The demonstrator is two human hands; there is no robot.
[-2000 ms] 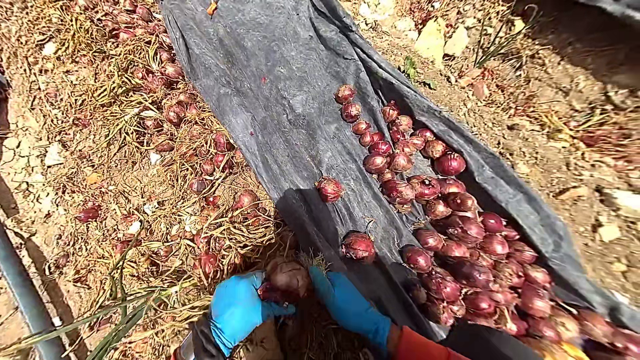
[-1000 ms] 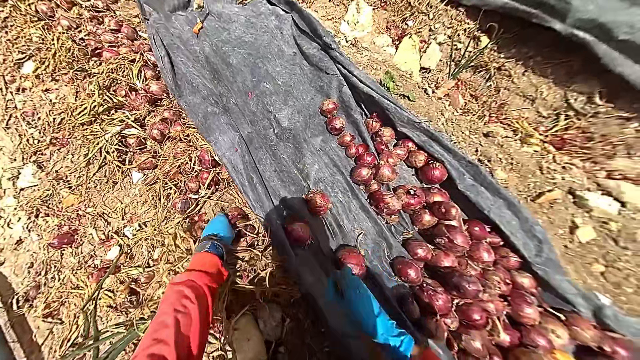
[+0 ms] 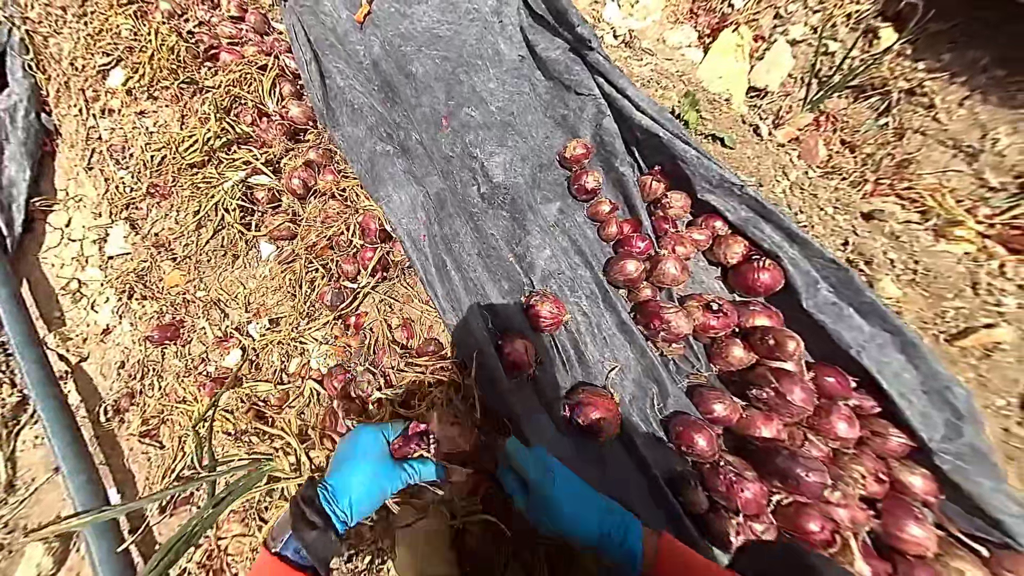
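Note:
My left hand (image 3: pixel 370 474), in a blue glove, grips a small red onion (image 3: pixel 413 441) low in the view, left of centre. To its right is my right hand (image 3: pixel 552 494), also blue-gloved and partly in shadow; its fingertips are dark and nothing shows in it. Nearest to that hand on the dark grey cloth (image 3: pixel 480 160) lies a red onion (image 3: pixel 593 410), with another onion (image 3: pixel 517 354) and a third (image 3: pixel 546 310) above it. A large pile of red onions (image 3: pixel 788 472) rests along the cloth's right side.
Dry stalks and more red onions (image 3: pixel 300 182) cover the soil left of the cloth. A grey pipe (image 3: pixel 60 424) runs along the far left beside green leaves (image 3: pixel 208 520). The cloth's raised right edge (image 3: pixel 848 296) borders stony soil (image 3: pixel 920 200).
My left hand, reaching into the stalks one second ago, is now lower with a small onion in it. My right hand has moved left from over the cloth, toward my left hand.

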